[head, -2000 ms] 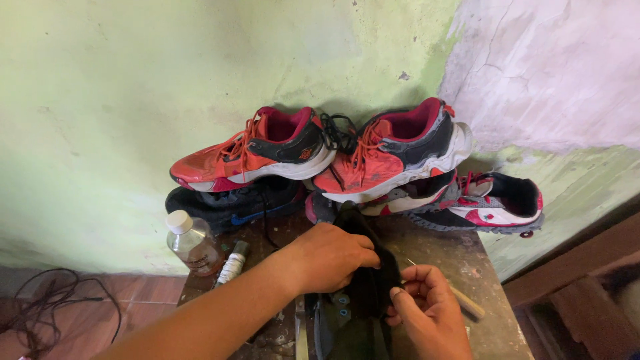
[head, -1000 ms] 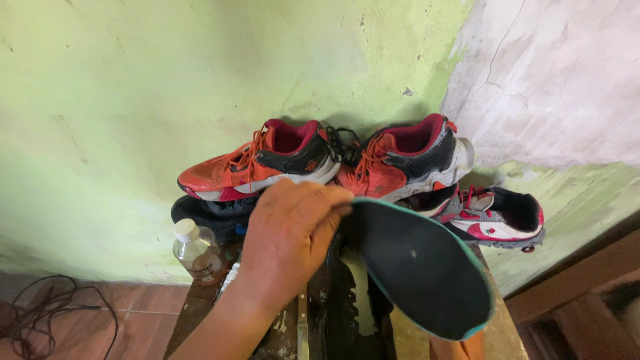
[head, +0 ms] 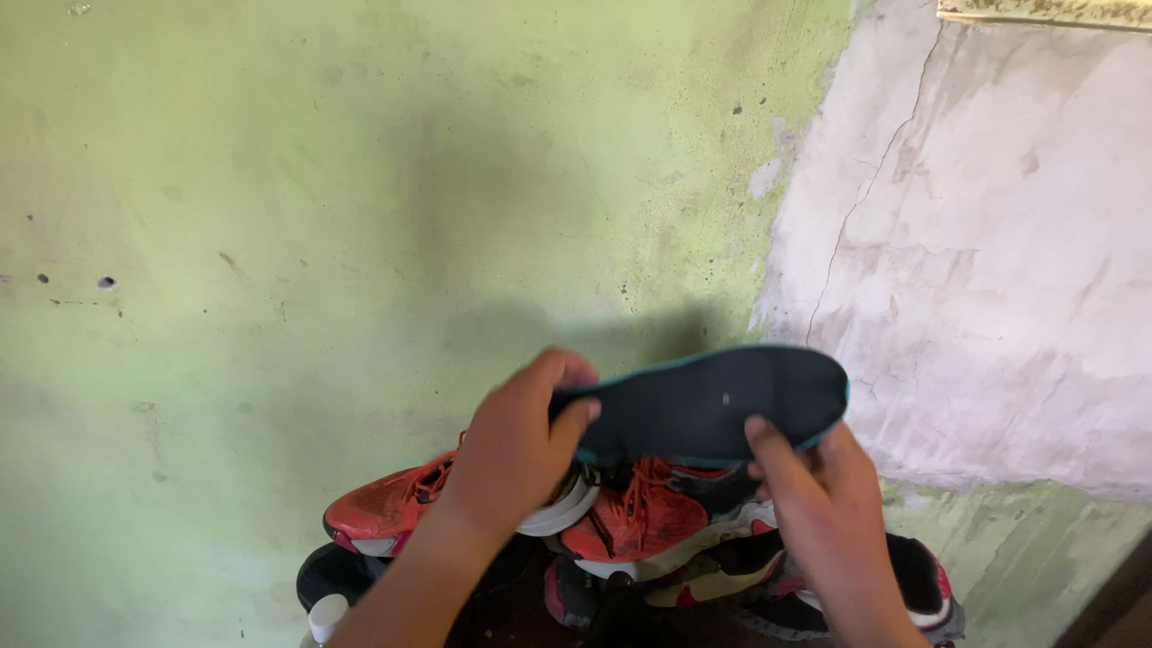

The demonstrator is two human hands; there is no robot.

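Note:
A black shoe insole with a teal edge [head: 684, 405] is held roughly level in front of the wall, above the shoes. My left hand [head: 526, 441] pinches its narrower end between thumb and fingers. At the wider end, my right hand [head: 814, 490] grips the lower edge, thumb on the dark face. Behind and below are an orange-red sneaker [head: 382, 508] at the left and another orange-red sneaker [head: 643, 522] in the middle, both partly hidden by my hands and the insole.
Under the orange-red pair lie a dark shoe [head: 328, 576] and a grey, white and pink sneaker [head: 922, 580]. A bottle's white cap [head: 328, 615] shows at the lower left. The green and whitish wall [head: 405, 225] stands close behind the shoes.
The insole has been raised from over the table and turned nearly level. My right hand, mostly hidden behind it one second ago, now plainly grips its wider end. The view has tilted up.

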